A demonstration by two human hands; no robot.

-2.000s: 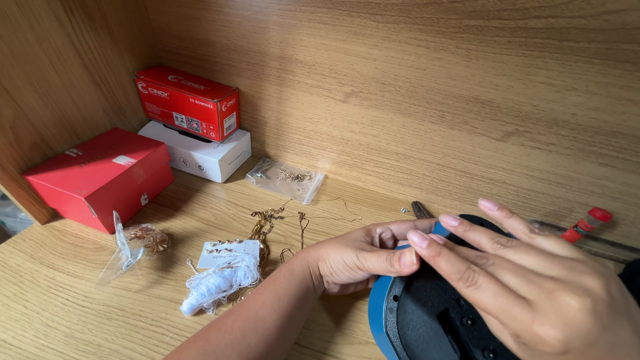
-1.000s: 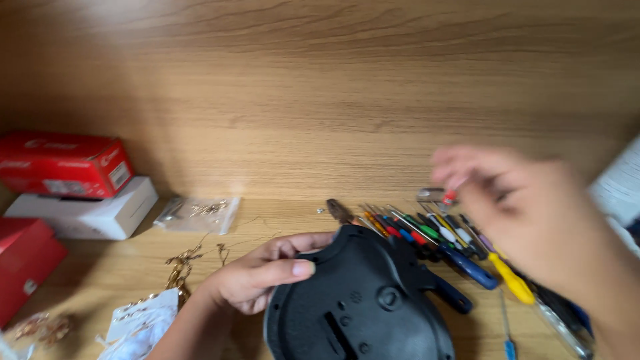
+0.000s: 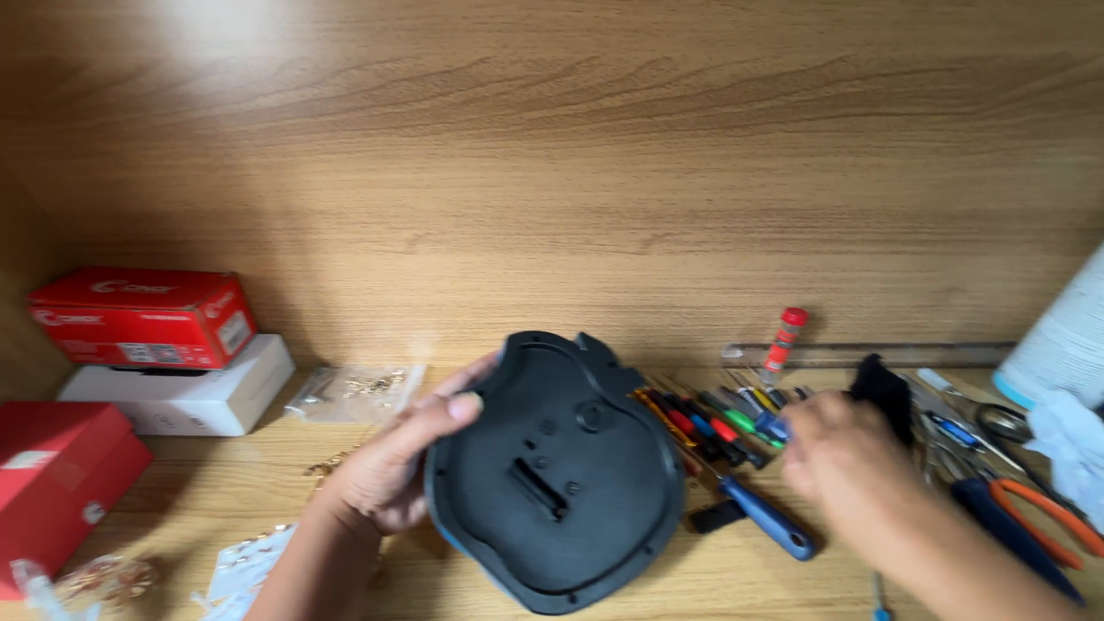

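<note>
My left hand (image 3: 401, 461) grips the left edge of a black plastic housing (image 3: 604, 517), rounded, with screw holes, a slot and a blue rim low on its left side. To the right, my right hand (image 3: 841, 457), slightly blurred, is over the tools with its fingers curled at a blue handle (image 3: 770, 425); whether it holds that handle cannot be told. A blue-handled screwdriver (image 3: 768, 517) lies between the housing and my right hand. Several small screwdrivers (image 3: 699, 423) with coloured handles lie in a row behind it. A small red-capped tube (image 3: 785, 345) stands near the back panel.
At left are red boxes (image 3: 138, 315), a white box (image 3: 250, 388), a bag of small metal parts (image 3: 366, 392) and gold-coloured chains (image 3: 332, 466). At right lie orange-handled pliers (image 3: 1039, 517), a black cloth item (image 3: 884, 392) and a white-and-blue container (image 3: 1056, 328).
My right hand has left the housing and moved right, over the tools. The red-capped tube, near my right fingers one second ago, now stands apart from them. The view has swung right.
</note>
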